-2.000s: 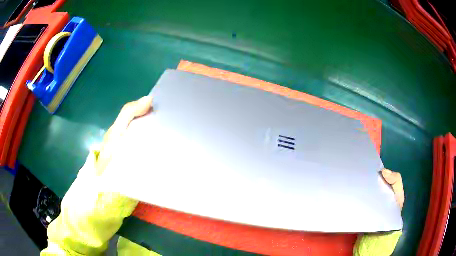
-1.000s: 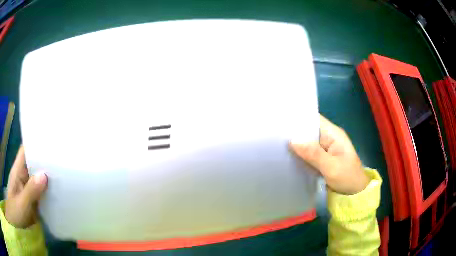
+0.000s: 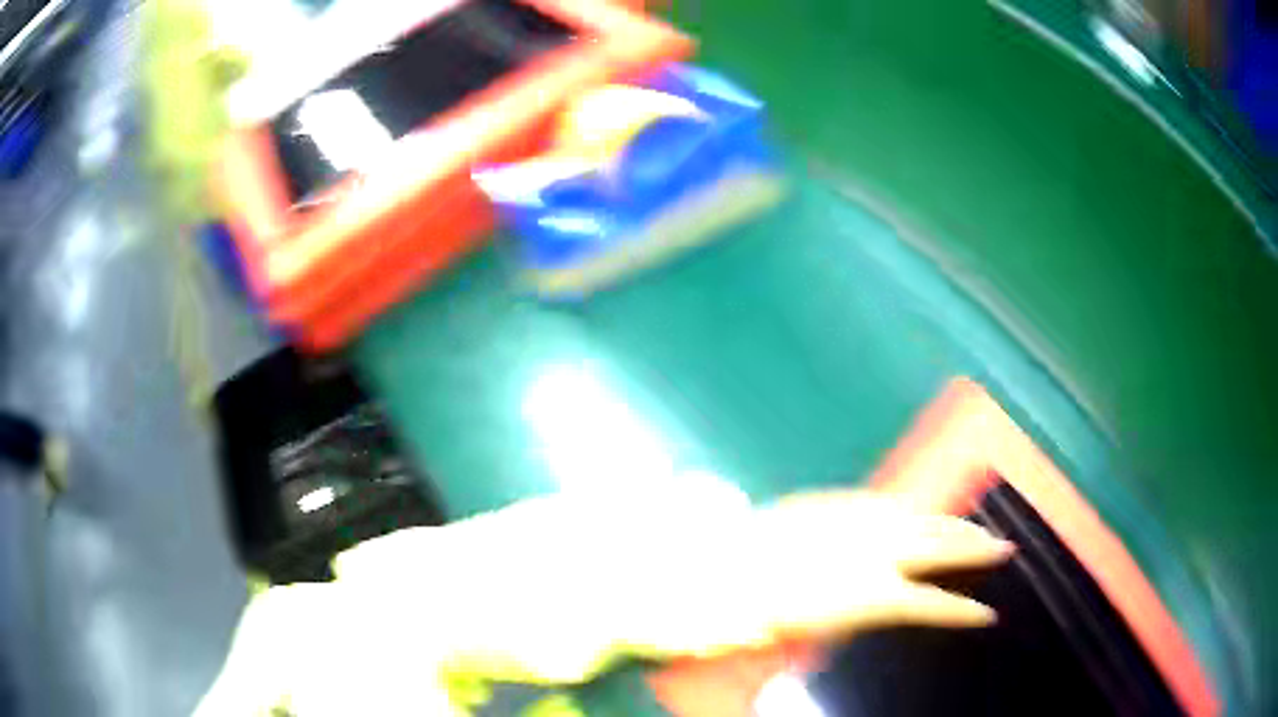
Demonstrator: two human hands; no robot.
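The picture is blurred and turned toward the bench's left side. A display assembly (image 3: 967,658), black face up, lies in an orange-red foam tray (image 3: 1086,518) at the lower right, cut off by the bottom edge. My left hand (image 3: 827,560), overexposed, reaches over the tray's left side. Its fingers are apart, with the tips over the black panel, and it appears to hold nothing; contact is unclear. My right hand is out of the picture.
A stack of foam trays (image 3: 407,224) with a black panel (image 3: 435,77) stands upper left. A blue tape dispenser (image 3: 645,182) is beside it on the green mat (image 3: 785,336). A black bin (image 3: 315,462) is below the stack. A yellow sleeve (image 3: 182,98) shows behind.
The view has swung left. The panel held silver cover up in both hands is no longer seen; a black-faced panel lies in the tray. My left hand appears open, and my right hand has left view.
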